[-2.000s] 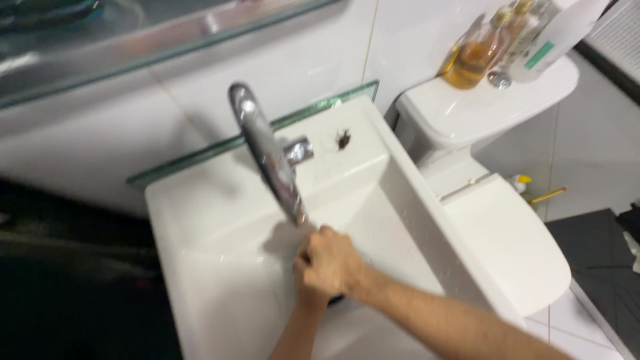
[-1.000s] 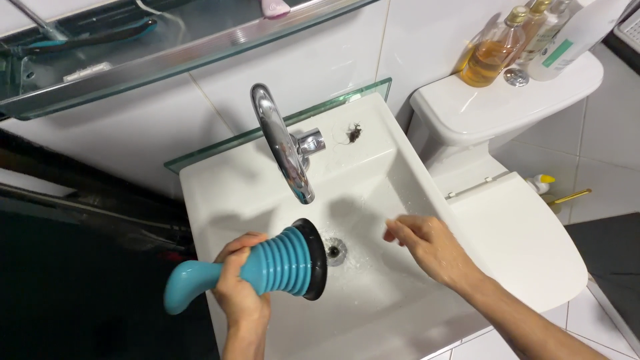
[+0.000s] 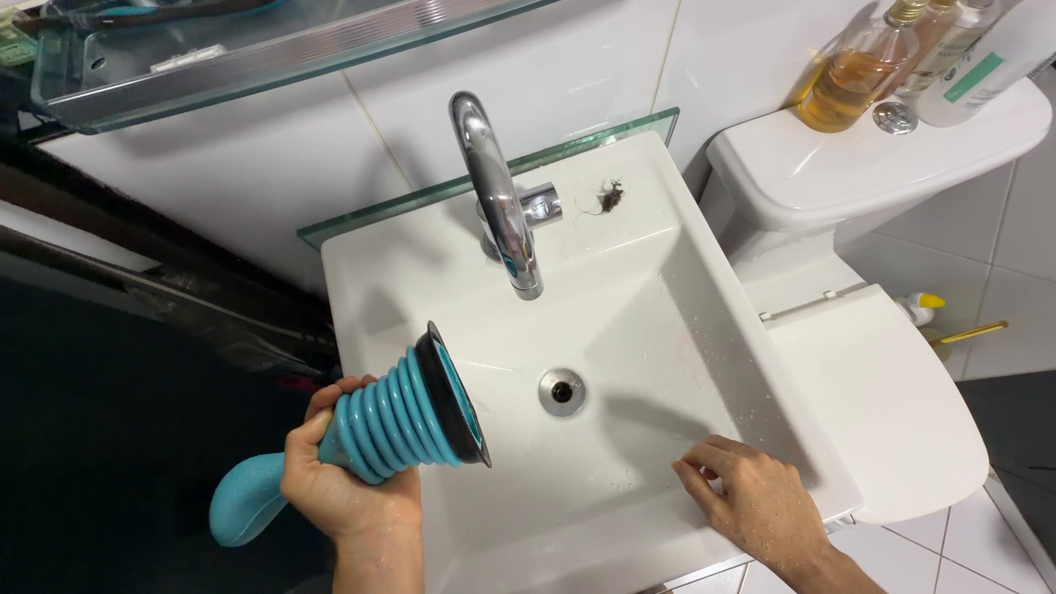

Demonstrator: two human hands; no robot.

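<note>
My left hand [image 3: 355,487] is closed around the neck of a blue bellows sink plunger [image 3: 396,417], tilted on its side over the left part of the white washbasin [image 3: 627,313]. Its black-rimmed cup faces right, toward the metal drain [image 3: 562,392], and does not touch the basin floor. My right hand [image 3: 742,495], with fingers loosely curled and nothing visible in them, hovers over the basin's right front part. The chrome faucet [image 3: 499,198] arches above the basin. A dark clump of hair [image 3: 610,196] lies on the ledge right of the faucet. Water drops dot the basin.
On the right stands a white toilet [image 3: 874,396], with an amber liquid bottle [image 3: 846,91] and a white bottle [image 3: 973,82] among others on its tank [image 3: 792,173]. A glass shelf [image 3: 313,58] juts out above the basin at upper left.
Two seconds ago my hands were together over the basin; they have since parted. From one second ago, the plunger's cup has moved left of the drain, and the water around the drain has gone.
</note>
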